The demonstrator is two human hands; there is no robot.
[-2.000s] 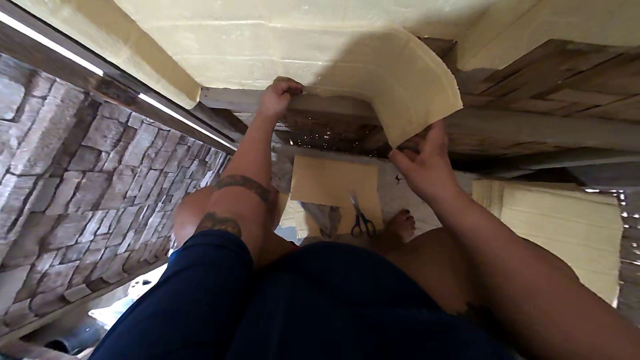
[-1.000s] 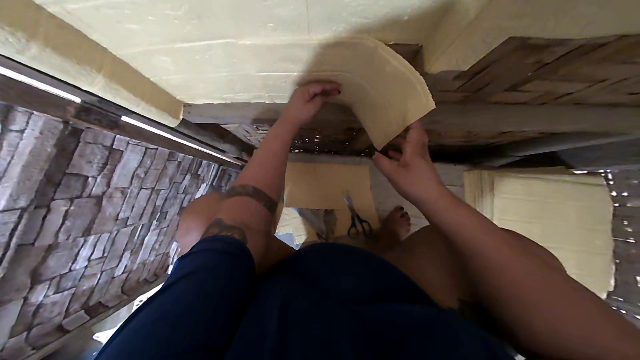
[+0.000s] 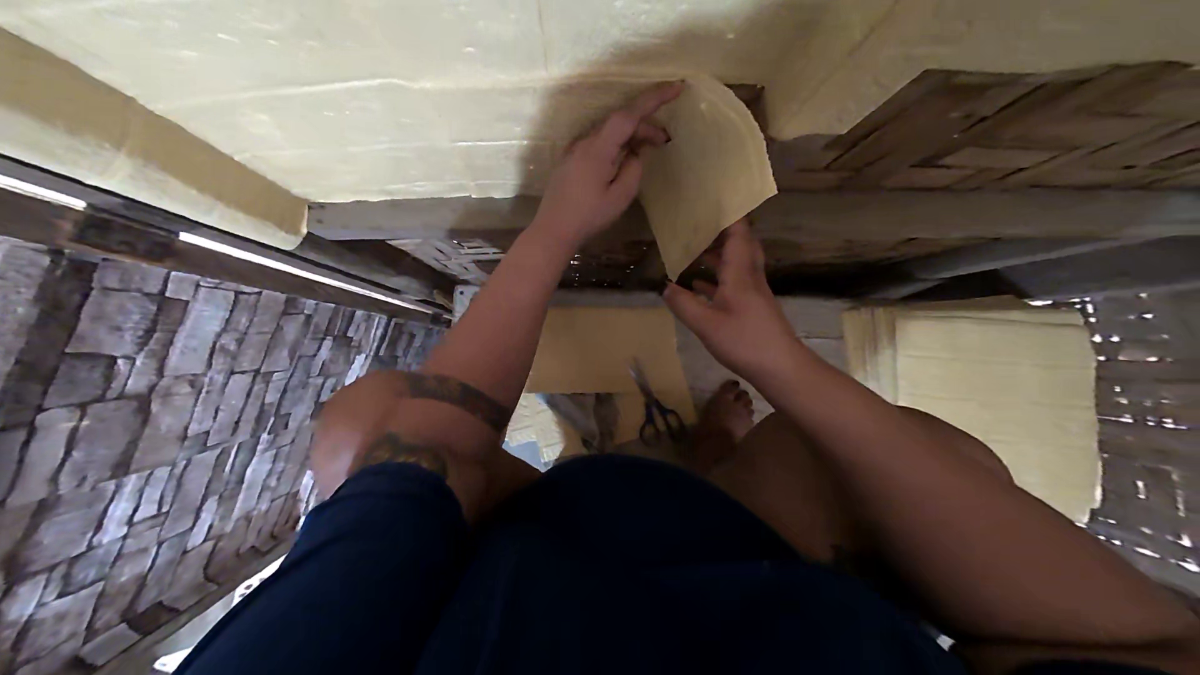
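Note:
A pale yellow paper sheet point(image 3: 708, 159) lies against the wall, its right part curling away from it. My left hand point(image 3: 609, 169) rests on the sheet beside the curl, index finger extended and nothing clearly gripped. At the sheet's free lower edge is my right hand point(image 3: 731, 295), thumb at the bottom corner and fingers behind the edge, pinching it. Similar yellow sheeting point(image 3: 375, 131) covers the wall to the left, above a wooden beam point(image 3: 937, 216). Down by my foot, dark-handled scissors point(image 3: 659, 412) lie on another yellow sheet point(image 3: 605, 347).
A stack of yellow sheets point(image 3: 994, 394) lies at the right. Woven bamboo matting point(image 3: 1012, 131) shows at the upper right, with a gap-riddled woven wall at the far right. Along the left runs a stone-patterned surface point(image 3: 187, 375) beneath a wooden rail point(image 3: 122, 239).
My left hand has moved up and right along the sheet, from near its lower edge toward the curl. My right hand stays at the free corner.

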